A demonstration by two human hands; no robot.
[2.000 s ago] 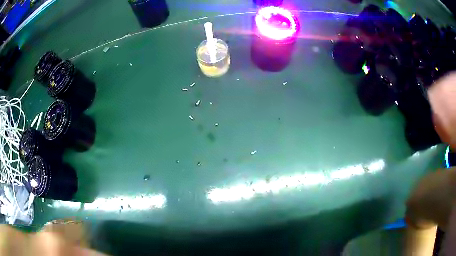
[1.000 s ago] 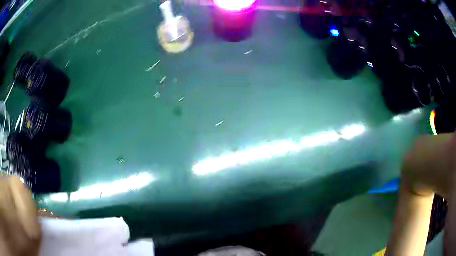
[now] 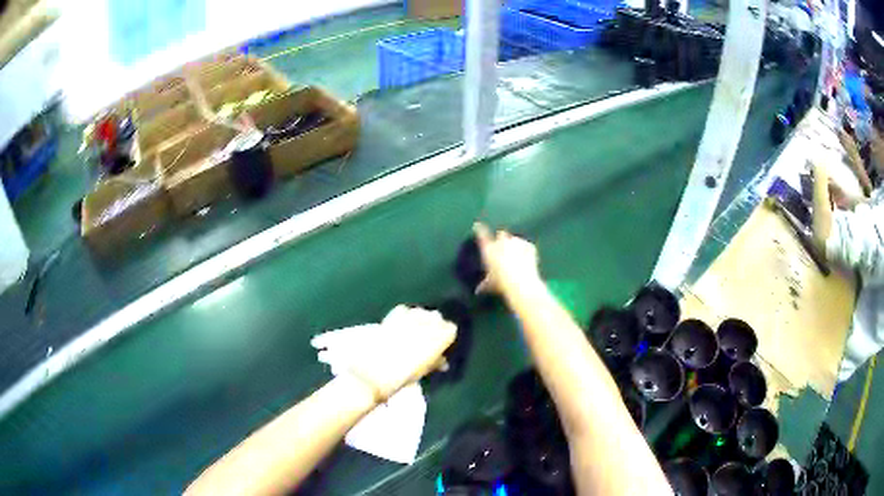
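My left hand (image 3: 412, 349) holds a floppy white cloth (image 3: 393, 428), which hangs below it and sticks out on its left side. A dark, blurred can (image 3: 454, 339) is against the right side of this hand; whether the fingers grip it is unclear. My right hand (image 3: 506, 260) is further forward, over the green bench, with finger and thumb around a small black can (image 3: 470, 264). Many black cup-like housings (image 3: 712, 407) stand clustered at the lower right, several with their hollow ends up.
A pale metal rail (image 3: 320, 215) runs along the far edge, with upright posts (image 3: 482, 77). Beyond it are divided cardboard boxes (image 3: 218, 145) and blue crates (image 3: 422, 58). A person's arm and pale sleeve (image 3: 858, 232) are at the right, by a brown cardboard sheet (image 3: 775, 291).
The view has swung up and right, so the jar, glowing can and cables are out of sight. Both hands now reach forward; the cloth is up over the bench, and my right hand is at a can.
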